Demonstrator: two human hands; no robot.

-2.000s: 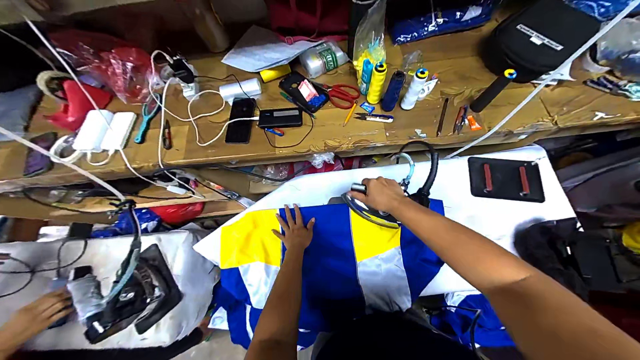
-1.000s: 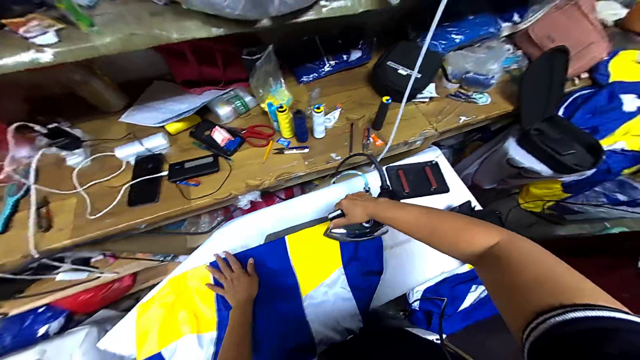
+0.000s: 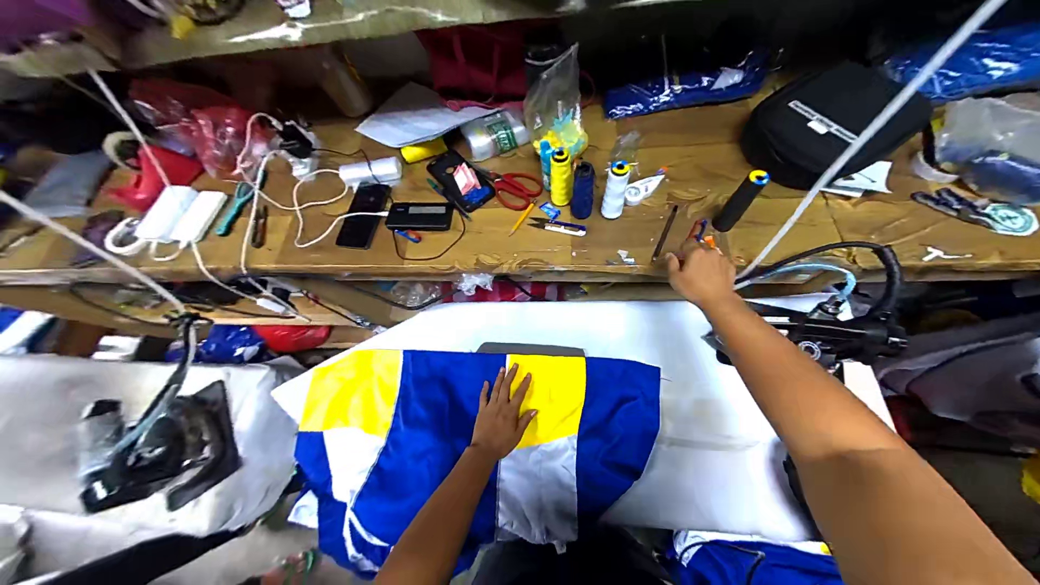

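Note:
A blue, yellow and white fabric piece lies spread on the white-covered ironing board. My left hand rests flat on it, fingers apart, at the edge of a yellow panel. My right hand is over the front of the wooden shelf, its fingertips at a small orange and blue item; whether they grip it I cannot tell. A dark, thin stick-like tool lies just left of that hand. The black iron stands at the board's right end, partly behind my right forearm.
Thread cones, red-handled scissors, a phone and a power bank lie on the wooden shelf. White cords hang across the view. Another iron rests on a covered surface at left.
My right hand has let go of the iron, which was on the fabric and is now at the board's right end. That hand is now at the shelf. My left hand is now by the yellow panel.

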